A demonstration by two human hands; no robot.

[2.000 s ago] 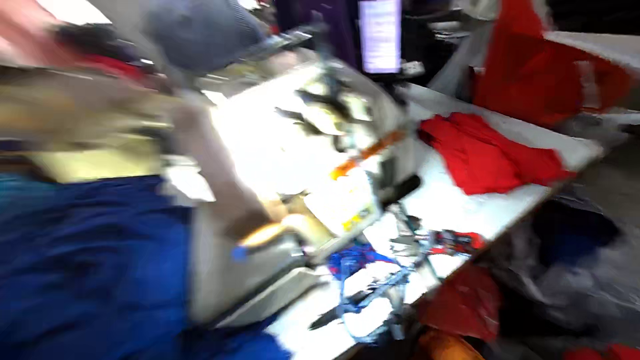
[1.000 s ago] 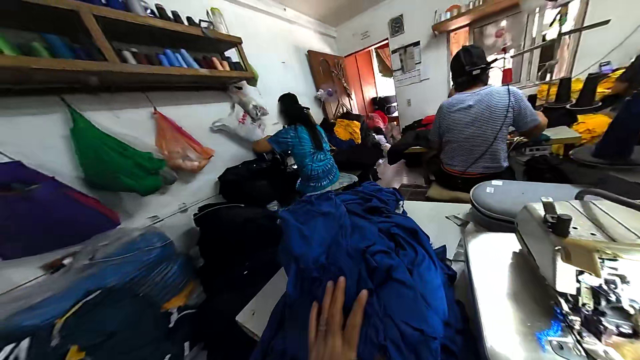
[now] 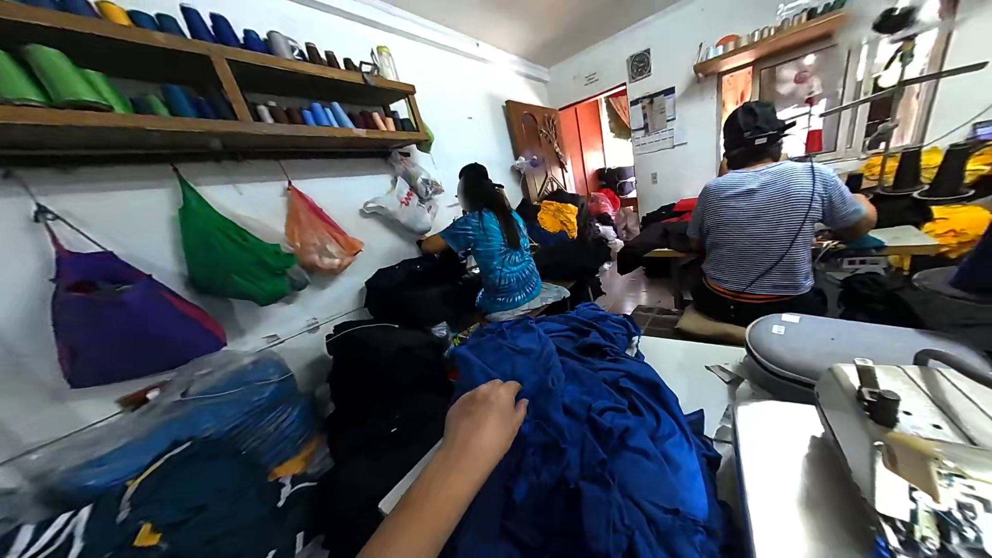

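A large heap of royal-blue fabric (image 3: 597, 434) lies in front of me on the white table. My left hand (image 3: 488, 415) is at the heap's left side, back of the hand up, its curled fingers closed on the blue fabric; the fingertips are partly hidden. My right hand is out of view. To the right of the heap stands a white industrial sewing machine (image 3: 914, 434), partly cut off by the frame's edge.
Black fabric (image 3: 387, 418) is piled left of the heap, beside plastic-wrapped blue goods (image 3: 240, 411). A grey rounded case (image 3: 860, 349) lies behind the machine. Two people sit farther off, one in a tie-dye shirt (image 3: 504, 256), one in a striped shirt (image 3: 767, 225). Thread cones fill a wooden shelf (image 3: 310, 136).
The view has swung from the sewing machine to the blue heap. Since one second ago, my left hand has gone from spread fingers on the blue fabric to curled ones, farther up the heap's left side.
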